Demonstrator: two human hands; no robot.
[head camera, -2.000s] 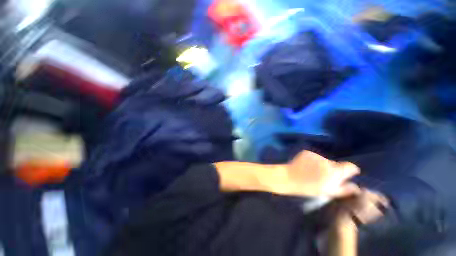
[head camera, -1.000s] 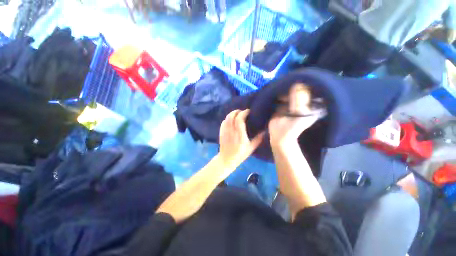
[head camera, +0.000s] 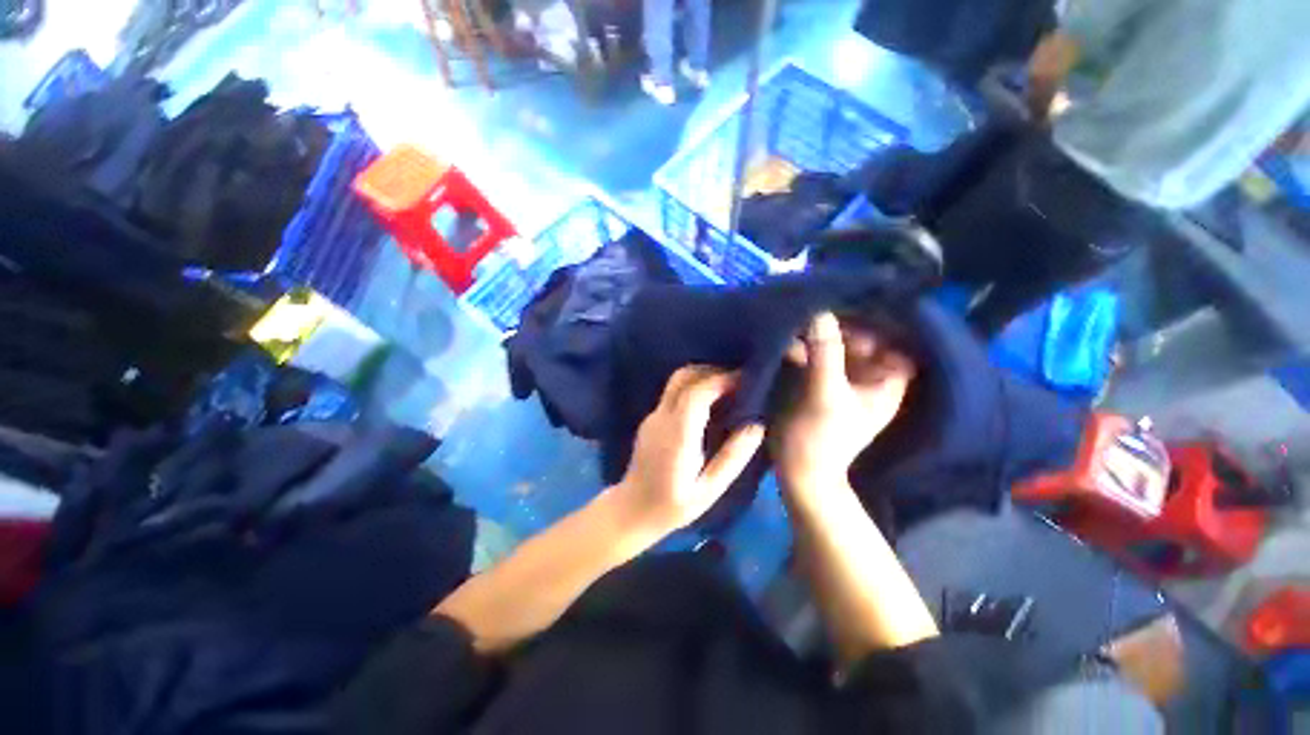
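Note:
A dark navy garment (head camera: 661, 323) is held up in front of me, bunched and partly folded open. My left hand (head camera: 687, 448) grips its near left edge, with the thumb on the near side and the fingers partly hidden by cloth. My right hand (head camera: 841, 409) is at the opening in the middle of the garment, its fingers curled in the cloth and partly hidden in its shadow. The garment's right part hangs towards a red stool.
A large dark garment pile (head camera: 259, 560) lies at the left. A red stool (head camera: 438, 216) and blue crates (head camera: 783, 129) stand on the blue floor ahead. Another red stool (head camera: 1149, 495) is at the right. A person's legs (head camera: 675, 36) show at the top. A light-grey rounded pad (head camera: 1099, 711) is lower right.
Both hands stay on the garment. Its raised right flap has dropped and folded down, and the right hand has shifted slightly lower. The surroundings have shifted slightly in the view.

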